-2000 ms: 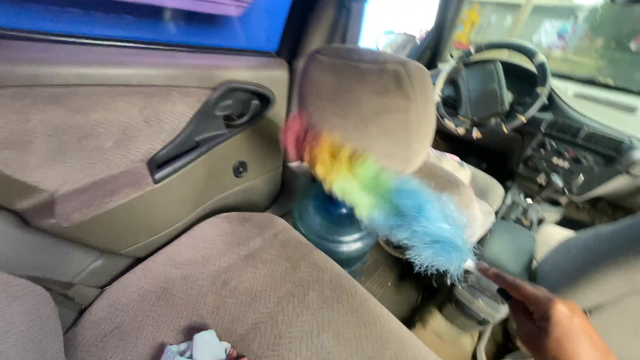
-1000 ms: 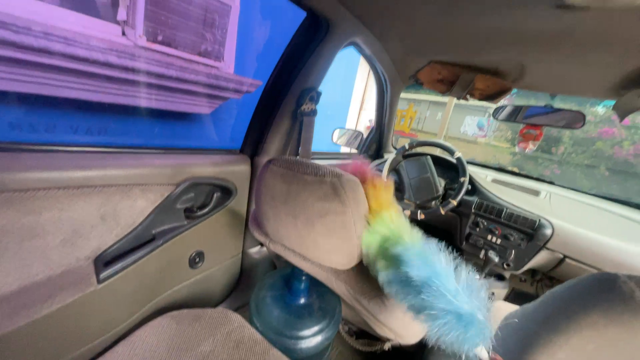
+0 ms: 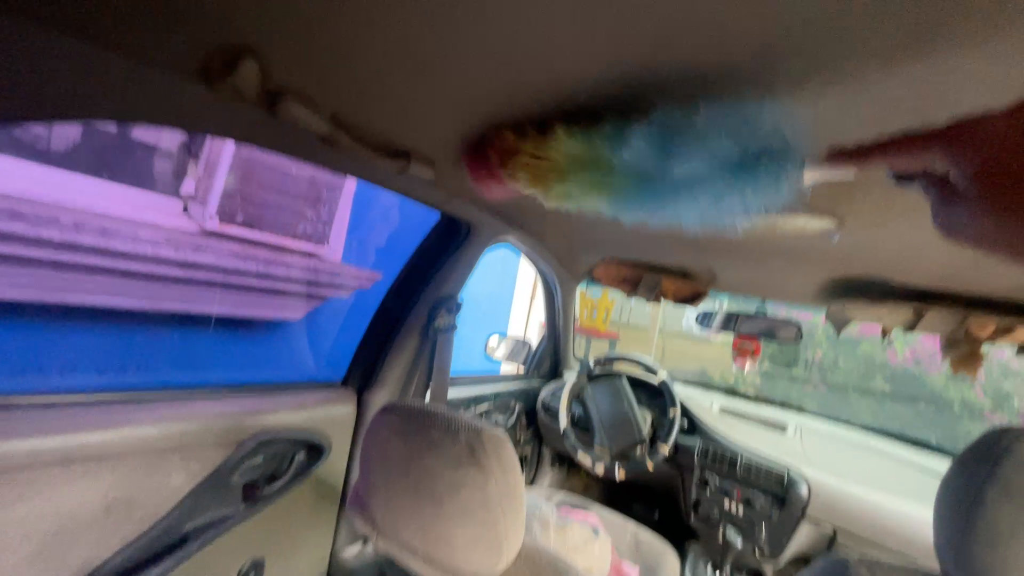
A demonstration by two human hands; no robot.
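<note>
My right hand point(image 3: 972, 176), dark and blurred at the upper right edge, is closed on the pale handle of a fluffy duster point(image 3: 648, 164). The duster lies level, its head pointing left, running from blue by the hand through green and yellow to a pink-red tip. It is up against or just under the car's headliner point(image 3: 448, 64); actual contact is hard to tell through the blur. My left hand is out of view.
Below are the driver's headrest point(image 3: 444, 488), steering wheel point(image 3: 620, 416) and dashboard point(image 3: 848, 448). At left is the rear door panel point(image 3: 160, 448); a grab handle point(image 3: 320, 120) runs along the roof edge. The passenger headrest point(image 3: 984, 496) stands at right, the rear-view mirror point(image 3: 764, 326) ahead.
From low beside the driver's seat, then behind its headrest, the duster has moved up to the roof in my right hand. The view has tilted upward.
</note>
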